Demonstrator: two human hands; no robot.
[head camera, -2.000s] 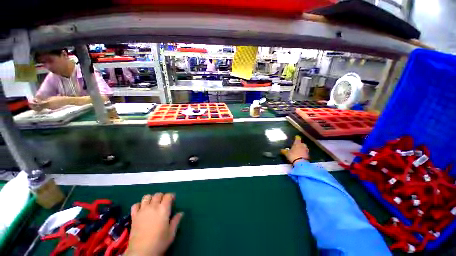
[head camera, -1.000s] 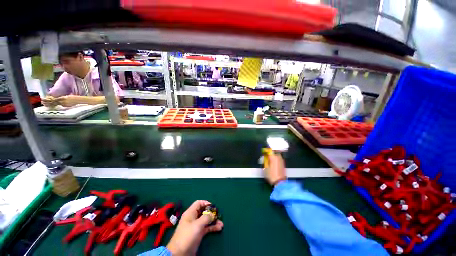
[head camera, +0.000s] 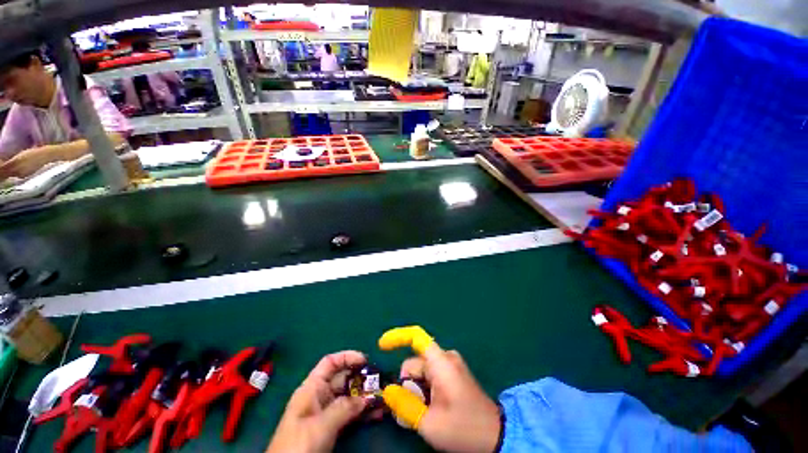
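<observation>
A round electronic unit (head camera: 370, 382), dark with yellow and white parts showing, is between my hands at the lower middle. My left hand (head camera: 326, 400) holds it by its left side. My right hand (head camera: 446, 398), with yellow finger cots on thumb and a finger, holds a small round piece (head camera: 410, 389) against the unit's right side; the thumb covers part of it. The yellow-tipped finger is raised above. Several red spring clamps (head camera: 182, 396) with black in their jaws lie on the green mat to the left.
A blue crate (head camera: 700, 115) of red clamps tilts at the right, with loose clamps (head camera: 620, 332) beside it. Dark discs (head camera: 340, 240) lie on the conveyor. Orange-red compartment trays (head camera: 297, 161) stand beyond. A bottle (head camera: 31, 332) and white piece (head camera: 64, 382) are left. A person (head camera: 49, 106) sits far left.
My right hand has come back from over the conveyor to the unit in my left hand, now with a small round piece. The view has tilted down and shifted.
</observation>
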